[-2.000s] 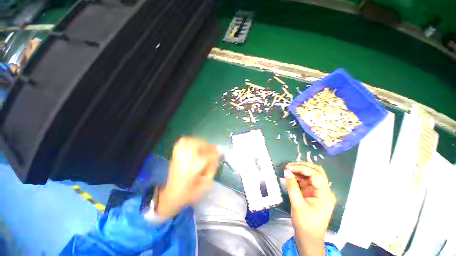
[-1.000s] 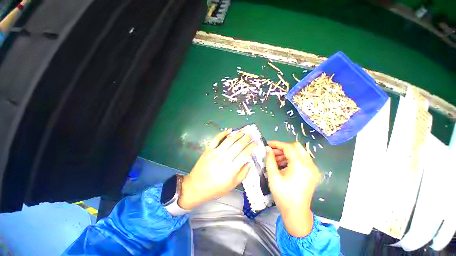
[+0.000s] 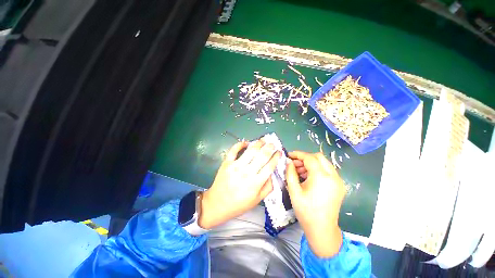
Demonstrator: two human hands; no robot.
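A silver-white phone middle frame [image 3: 276, 202] lies tilted at the bench's front edge, over my lap. My left hand [image 3: 242, 182] lies across its upper left part and holds it, with fingers spread flat over it. My right hand [image 3: 316, 190] is at its right edge, with thumb and index finger pinched together against it. Whether a small piece is between these fingertips cannot be seen. The frame's upper left part is hidden under my left hand.
Black stacked trays [image 3: 108, 108] fill the left. A blue bin [image 3: 399, 108] holds tan slivers. A loose pile of slivers [image 3: 266, 95] lies left of it. White liner strips [image 3: 399, 184] and sticker sheets [image 3: 442, 179] lie at right. Part of another unit [image 3: 226, 11] shows at the top.
Two seconds ago both hands were off the frame's face at its sides. Now my left hand lies on it and my right fingertips are at its right edge. Little has changed over the last second.
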